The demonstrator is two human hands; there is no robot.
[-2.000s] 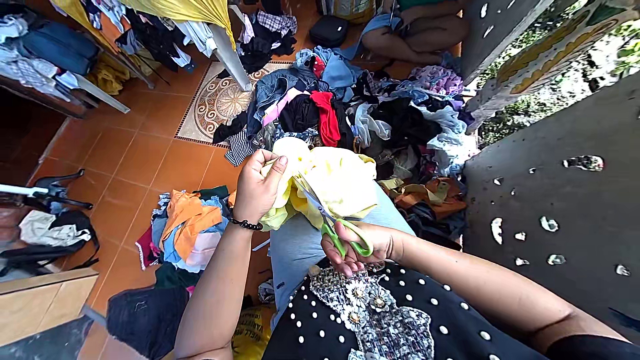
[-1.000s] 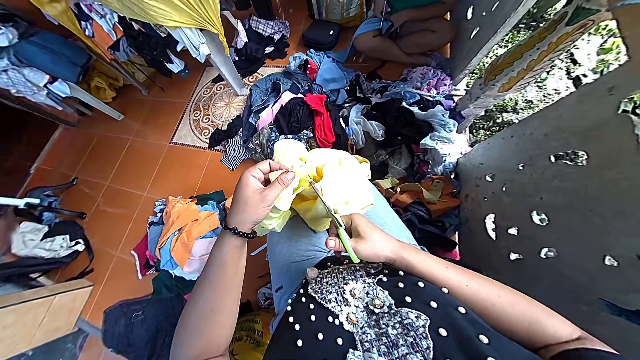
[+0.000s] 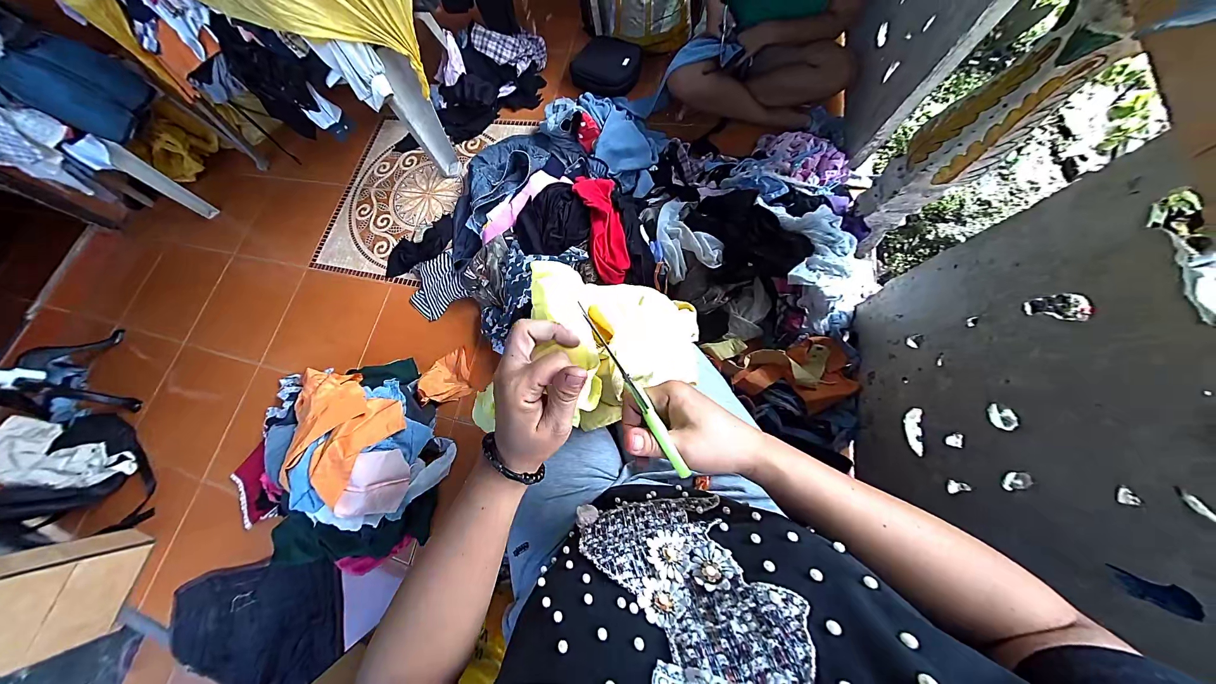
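Note:
Yellow fabric [image 3: 646,328] lies bunched over my lap, very bright in the sun. My left hand [image 3: 540,394] pinches part of it between thumb and fingers. A pair of scissors [image 3: 650,415] with light green handles is in my right hand [image 3: 689,427], its blades pointing up and to the left, at the fabric just right of my left hand. The blades look close together; whether they are fully closed cannot be told. My right fingers are partly hidden behind the handles.
A large heap of mixed clothes [image 3: 608,218] lies ahead, and a smaller pile with orange cloth [image 3: 342,437] at the left on the tiled floor. A person [image 3: 760,57] sits cross-legged beyond the heap. A grey wall with holes [image 3: 1026,380] stands at the right.
The scissors have turned from a view showing their green finger loops to a nearly edge-on one. My left hand still pinches the yellow fabric.

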